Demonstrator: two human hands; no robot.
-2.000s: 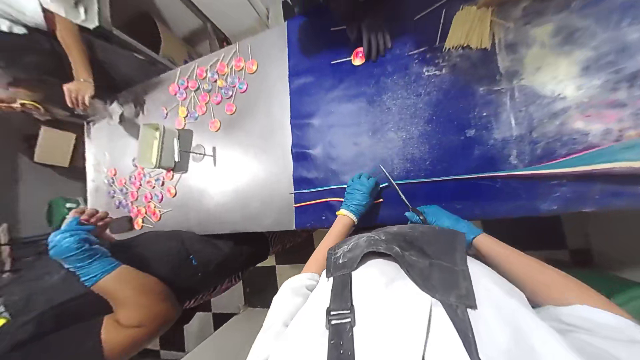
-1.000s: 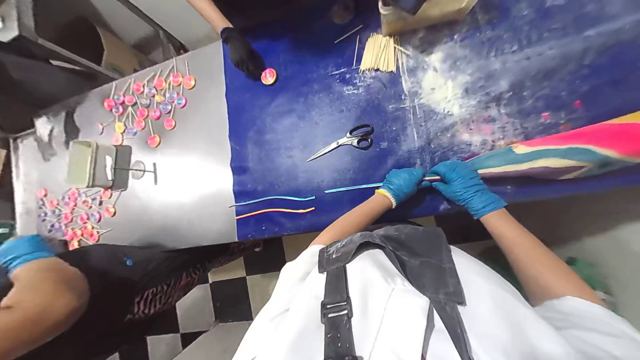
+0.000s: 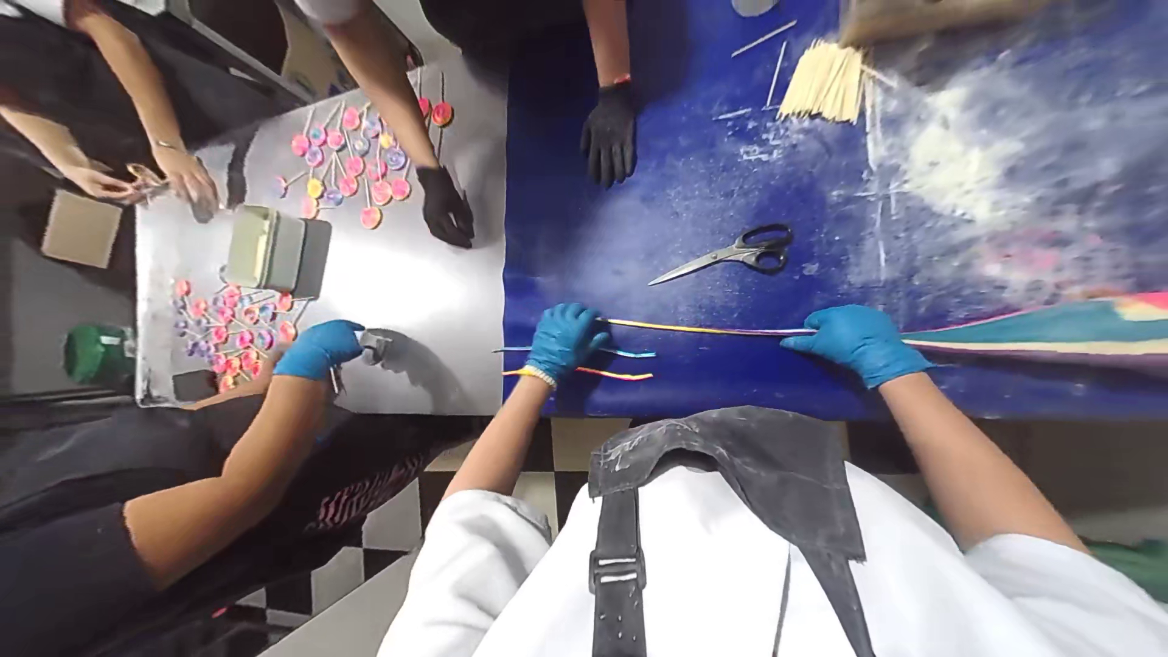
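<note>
A thin striped rope of pulled candy [image 3: 703, 328] runs between my two blue-gloved hands, low over the blue work mat. My left hand [image 3: 564, 342] grips its end, above two cut candy strips [image 3: 620, 372] lying on the mat; it covers their middles. My right hand [image 3: 853, 342] is closed around the rope where it leaves the thick multicoloured candy mass [image 3: 1049, 330] at the right. Black-handled scissors [image 3: 735, 254] lie beyond the rope, between the hands, with the blades pointing left.
Beyond the scissors lies a bundle of wooden sticks [image 3: 824, 82]. Round lollipops [image 3: 354, 169] cover parts of the metal table [image 3: 456, 310] at left, near a greenish container [image 3: 251, 246]. Co-workers' black-gloved hands [image 3: 610, 137] rest at the far side; a blue-gloved co-worker's hand [image 3: 319, 349] is at left.
My hands, close together on the candy one second ago, are now far apart with a thin rope stretched between them. The scissors, in my right hand two seconds ago, lie on the mat.
</note>
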